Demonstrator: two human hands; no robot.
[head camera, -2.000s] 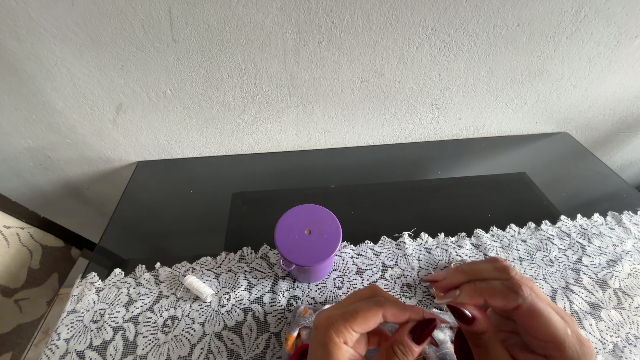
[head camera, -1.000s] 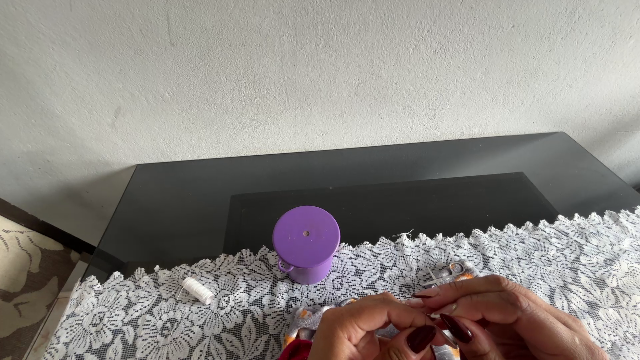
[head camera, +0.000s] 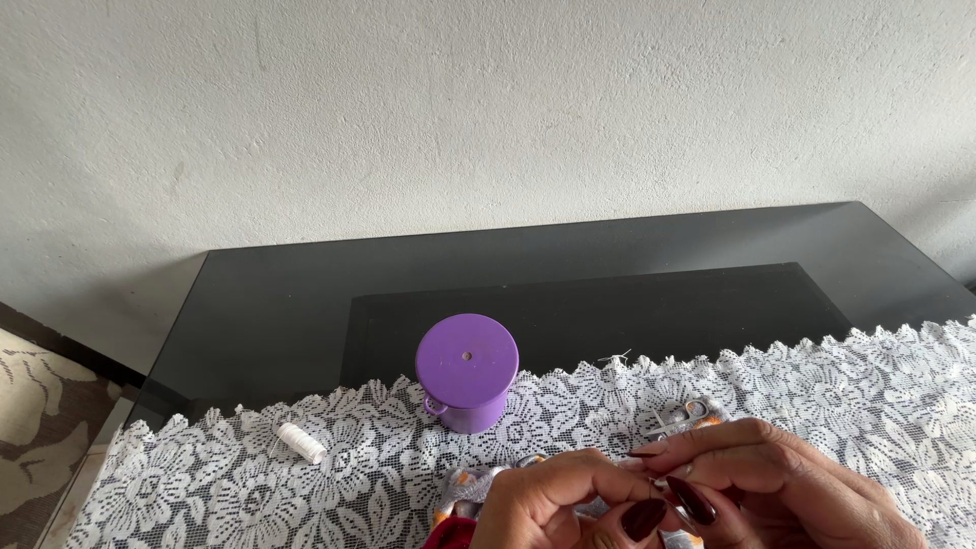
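At the lower right, my left hand (head camera: 572, 503) and my right hand (head camera: 770, 480) meet at the fingertips, pinching something small and thin; it is too small to name surely. Beneath and around them lies grey, white and orange patterned fabric (head camera: 467, 488), with a piece of red cloth (head camera: 451, 534) at its lower left. Small scissors (head camera: 682, 418), partly hidden, rest just beyond my right hand. A spool of white thread (head camera: 300, 443) lies on its side at the left. Between the spool and my hands stands a purple lidded container (head camera: 467, 370).
A white lace cloth (head camera: 267, 496) covers the near part of a black glass-topped table (head camera: 290, 282). Loose white thread (head camera: 616, 357) lies at the lace edge. A rough pale wall (head camera: 488, 114) rises behind the table, and a patterned rug (head camera: 38, 419) shows at the far left.
The scissors beyond my right hand have come into view since two seconds ago. Both hands have shifted slightly while staying together at the fingertips.
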